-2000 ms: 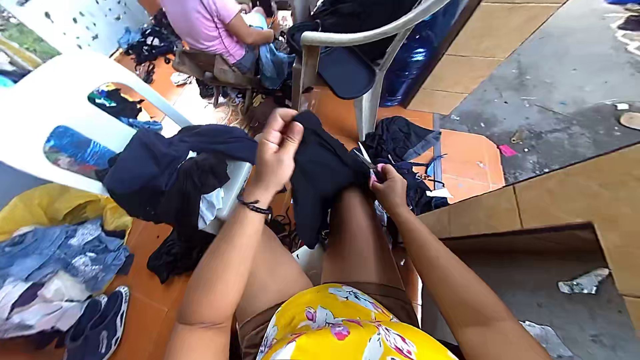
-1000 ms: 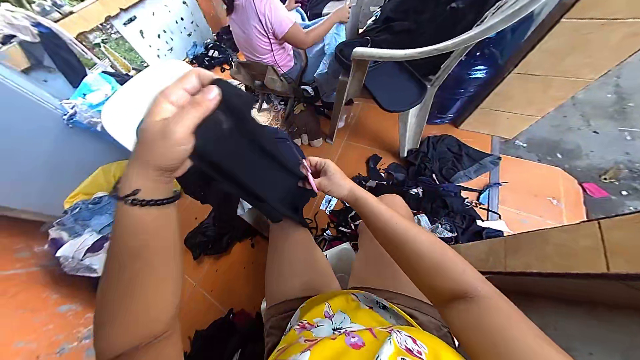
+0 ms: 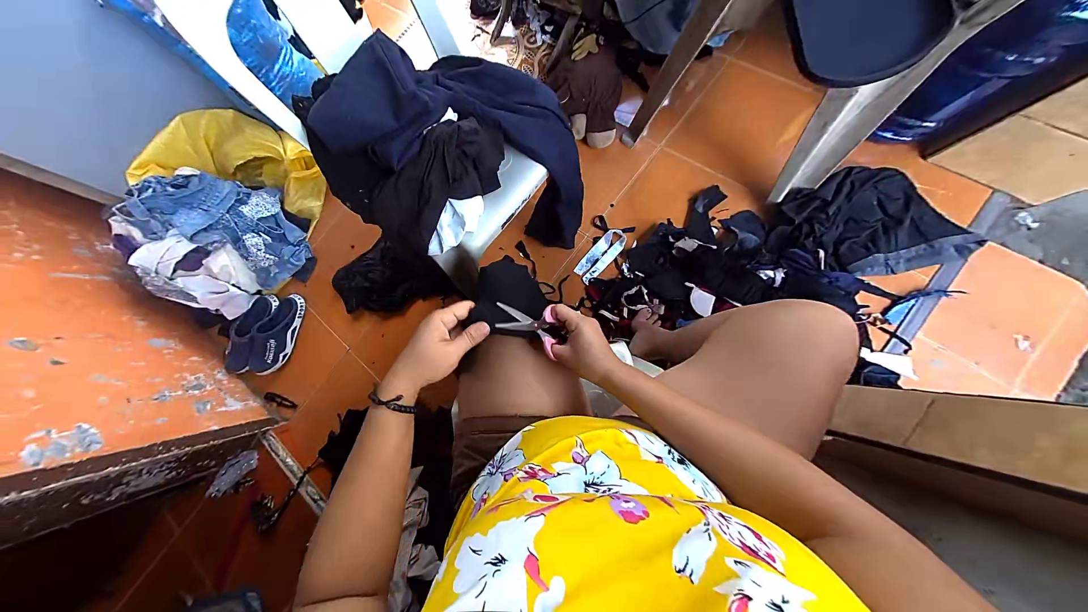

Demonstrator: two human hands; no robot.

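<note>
A piece of black cloth [image 3: 510, 287] lies over my knee. At its left edge my left hand [image 3: 444, 342] pinches the cloth between thumb and fingers. My right hand [image 3: 580, 342] holds scissors with pink handles [image 3: 529, 325], their blades parted and pointing left over the cloth, toward my left thumb. Just beyond the knee, dark blue and black garments [image 3: 408, 127] are heaped on a white plastic chair [image 3: 508, 191]. Right of my hands, black cloth scraps [image 3: 705, 272] are piled on the tiled floor beside my foot.
At the left, denim and white clothes [image 3: 212, 229] spill from a yellow bag [image 3: 217, 149], with dark shoes [image 3: 270, 336] beside them. A brown stuffed toy [image 3: 591, 89] lies behind the chair. A grey chair leg [image 3: 829, 136] stands upper right; a tiled ledge [image 3: 960, 433] runs at the right.
My left hand, raised with the black cloth a second ago, is now down at my knee. The cloth now rests on the knee, and the scissors show with parted blades. The view has shifted.
</note>
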